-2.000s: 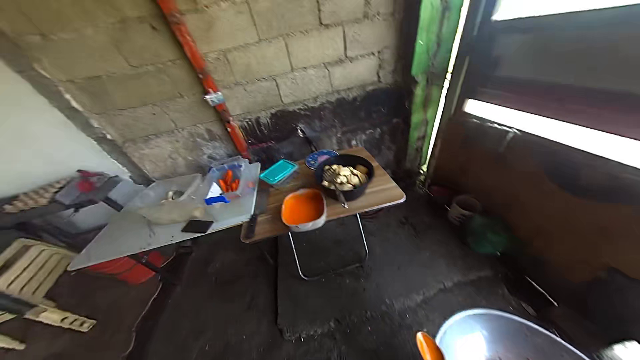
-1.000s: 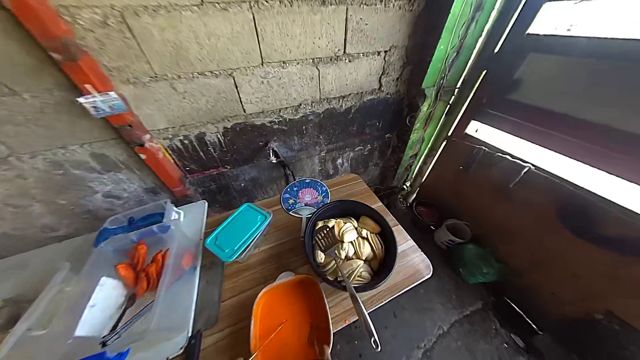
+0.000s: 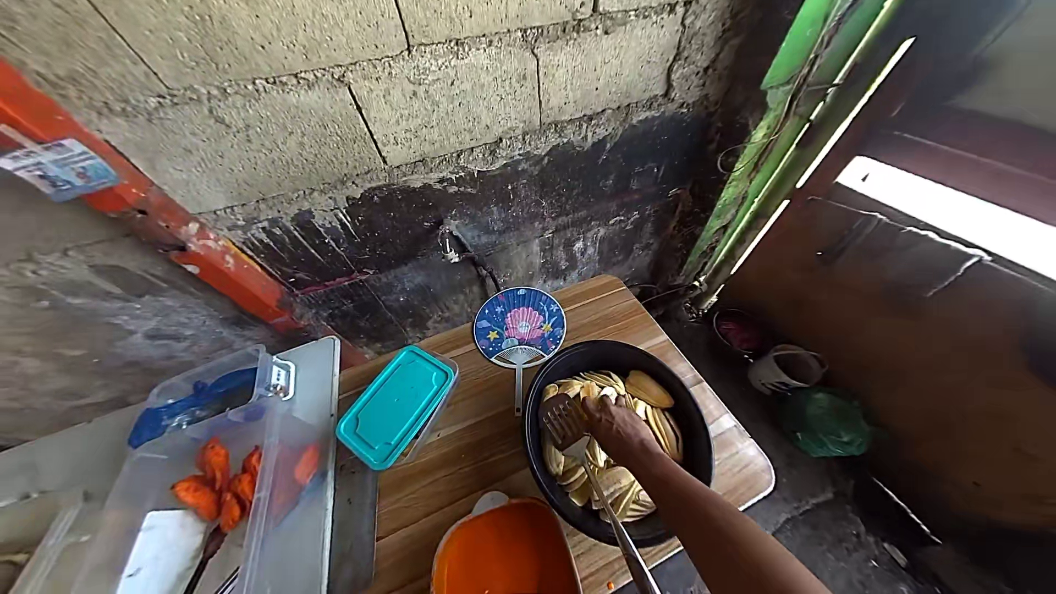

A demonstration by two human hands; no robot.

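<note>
My right hand [image 3: 619, 427] reaches into a round black pan [image 3: 705, 445] of pale sliced pieces, which look like banana or plantain [image 3: 615, 487]. Its fingers touch the slices near the middle; whether they grip one cannot be made out. Just left of the fingers lies the slotted head of a metal turner [image 3: 566, 422], its handle running over the pan's near rim beneath my forearm. At the bottom edge is a tub of orange liquid [image 3: 505, 553]. My left hand is out of view.
A round hand fan [image 3: 520, 326] and a teal-lidded container [image 3: 398, 407] lie on the wooden table [image 3: 487, 429]. A clear plastic bin [image 3: 264, 462] with orange pieces [image 3: 216, 483] stands left. A block wall [image 3: 462, 99] rises behind; a bucket [image 3: 786, 369] and green bag [image 3: 825, 421] are right.
The view has come much closer to the table. My right hand, not seen in the earlier frames, is now in the black pan beside the turner.
</note>
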